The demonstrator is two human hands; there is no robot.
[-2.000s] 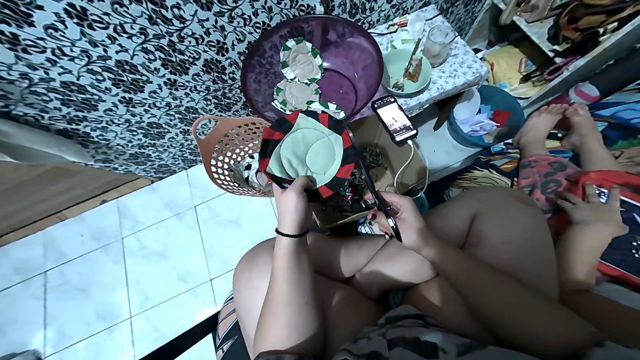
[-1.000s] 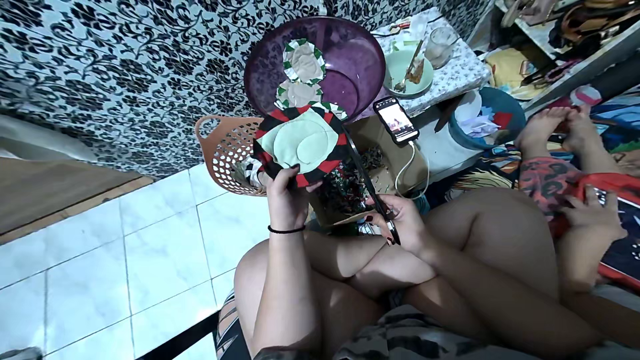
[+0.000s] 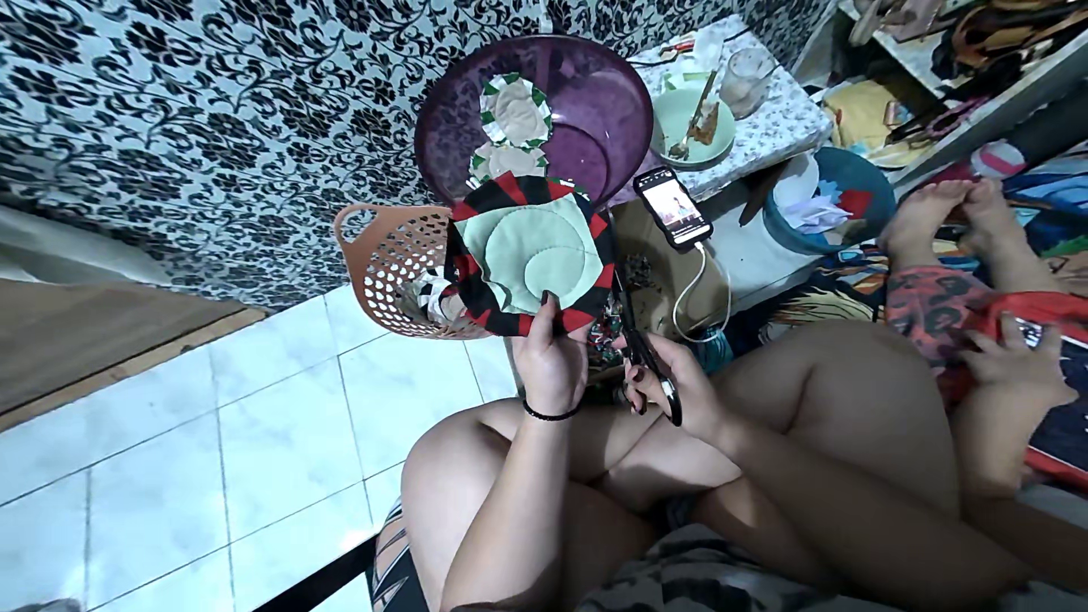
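Observation:
My left hand [image 3: 551, 361] grips a round fabric piece [image 3: 544, 255] by its lower edge, thumb on top. It has a pale green stitched middle and a red and black folded border. My right hand [image 3: 676, 382] has its fingers in the handles of black scissors [image 3: 643, 355], whose blades point up along the piece's right edge. Whether the blades touch the fabric I cannot tell. Behind the piece, similar green and white bordered rounds [image 3: 517, 110] lie in a purple plastic basin [image 3: 608, 102].
An orange perforated basket [image 3: 382, 263] with cloth stands left, a cardboard box [image 3: 705, 285] with scraps right. A lit phone [image 3: 673, 206] on a white cable lies at the box. A green plate [image 3: 722, 140] and glass [image 3: 748, 83] sit on a small table. Another person's hand [image 3: 1016, 361] is at right.
The fabric piece has turned and shifted in my left hand, which stays at its lower edge. My right hand keeps hold of the scissors.

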